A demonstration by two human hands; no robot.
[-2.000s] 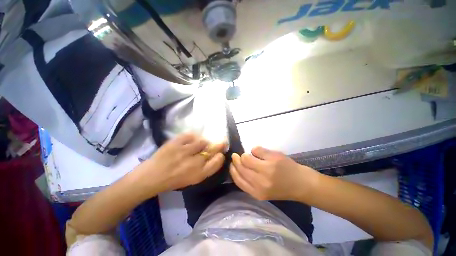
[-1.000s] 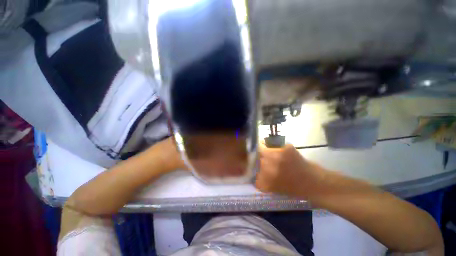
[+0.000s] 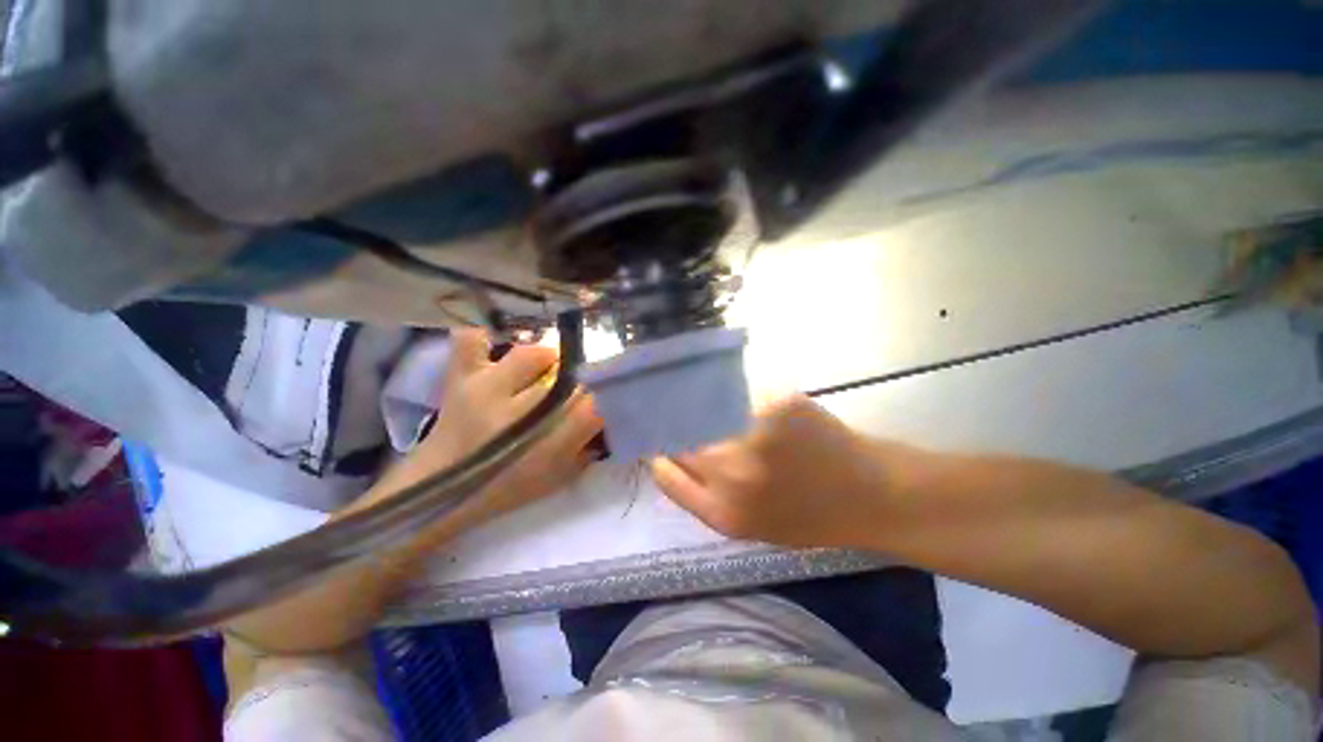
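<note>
The machine head (image 3: 363, 131) looms close across the top, with a pale grey knob (image 3: 672, 392) in front of the work. My left hand (image 3: 511, 413) is beside the bright needle area, left of the knob, partly crossed by a dark curved part. A small dark bit shows at its fingers; its grip cannot be told. My right hand (image 3: 776, 471) is right of the knob, its fingers bent and its fingertips partly hidden. Thin dark threads (image 3: 634, 490) lie between the hands. The garment (image 3: 290, 380), pale with black parts, lies left of my left hand.
The white table (image 3: 1001, 413) has a silvery ribbed edge (image 3: 624, 584) before my lap. A blurred dark curved part (image 3: 290, 558) crosses the lower left of the view. Red cloth (image 3: 87, 689) is at far left. Blue crates (image 3: 435, 678) stand below the table.
The view has shifted around the machine head; the chrome piece has left view and the knob now looms centrally. My left hand, hidden behind the chrome a second ago, shows near the needle.
</note>
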